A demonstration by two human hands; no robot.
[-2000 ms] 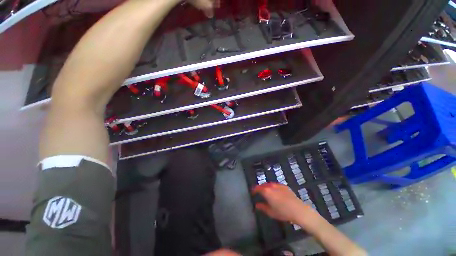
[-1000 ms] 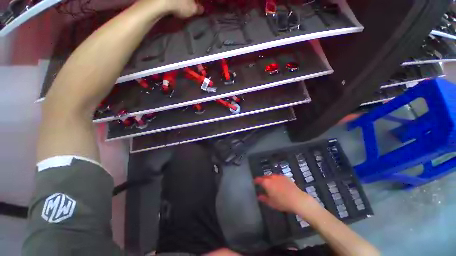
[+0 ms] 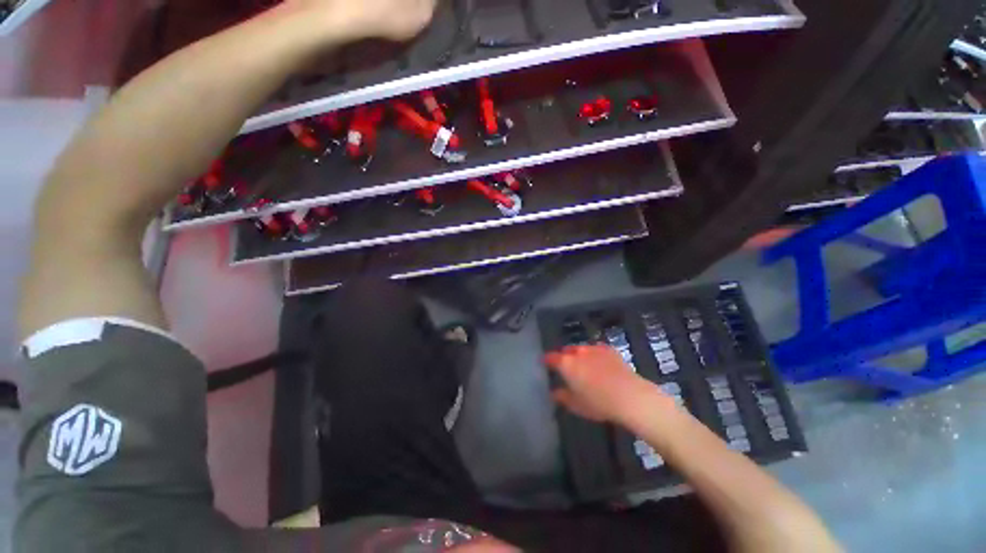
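A black compartment tray (image 3: pixel 692 475) lies low at the right of my legs, with rows of small silvery rectangular units (image 3: pixel 662 351) in most pockets. Its near-left pocket shows bare black. My right hand (image 3: pixel 595 383) is over the tray's left side, fingers bent; whether it holds a unit cannot be told. My left hand (image 3: pixel 384 16) is at the top edge of the view, over the upper rack shelf (image 3: pixel 519 56); its fingers are partly cut off and what they hold cannot be seen. Dark leads lie on that shelf.
Lower tiers carry red-and-black pieces (image 3: pixel 438 140) behind bright front edges (image 3: pixel 465 173). A thick black curved panel (image 3: pixel 746 162) stands right of the rack. A blue plastic stool (image 3: pixel 800 313) stands right of the tray. More shelves (image 3: pixel 854 184) are behind it.
The view has shifted, so the rack sits higher in the picture. My left hand is now nearer the upper shelf's front edge. My right hand stays over the tray's left side.
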